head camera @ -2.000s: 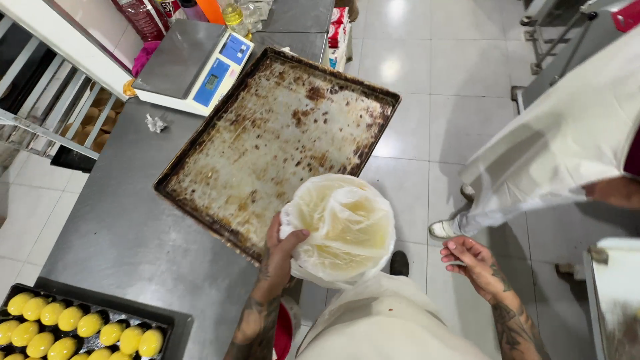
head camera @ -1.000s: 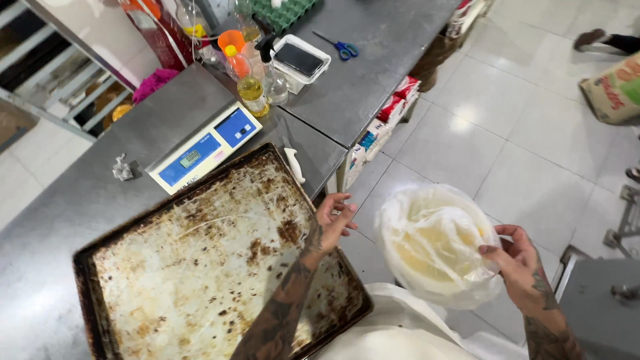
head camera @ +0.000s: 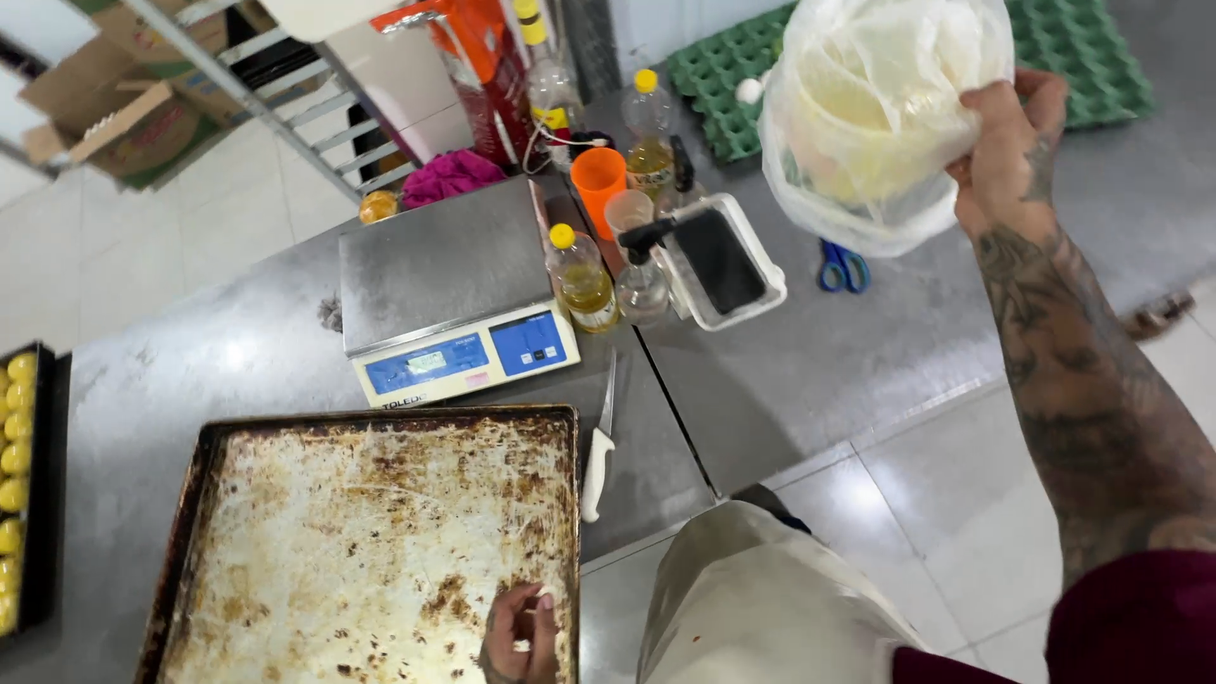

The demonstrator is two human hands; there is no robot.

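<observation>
My right hand point(head camera: 1012, 142) grips the edge of a plastic-lined round container point(head camera: 864, 123), pale yellow inside, raised over the far right of the steel table. Behind it lies a green egg tray point(head camera: 1092, 66). My left hand point(head camera: 521, 632) is curled over the right edge of a worn, stained baking tray point(head camera: 370, 551); a small white bit shows at its fingers, and whether it holds this is unclear. A white-handled knife point(head camera: 598, 465) lies just right of the tray. A Toledo scale point(head camera: 456, 285) stands beyond it.
Bottles with yellow caps point(head camera: 581, 280), an orange cup point(head camera: 598, 185) and a white tub with a dark device point(head camera: 717, 261) stand beside the scale. Blue scissors point(head camera: 844, 266) lie right of them. A black tray of yellow balls point(head camera: 17, 475) is at the left edge. A rack point(head camera: 275, 85) stands behind.
The lined container went from my left hand to my right between the two earlier frames. It is now up over the table's far part. The view has turned toward the table.
</observation>
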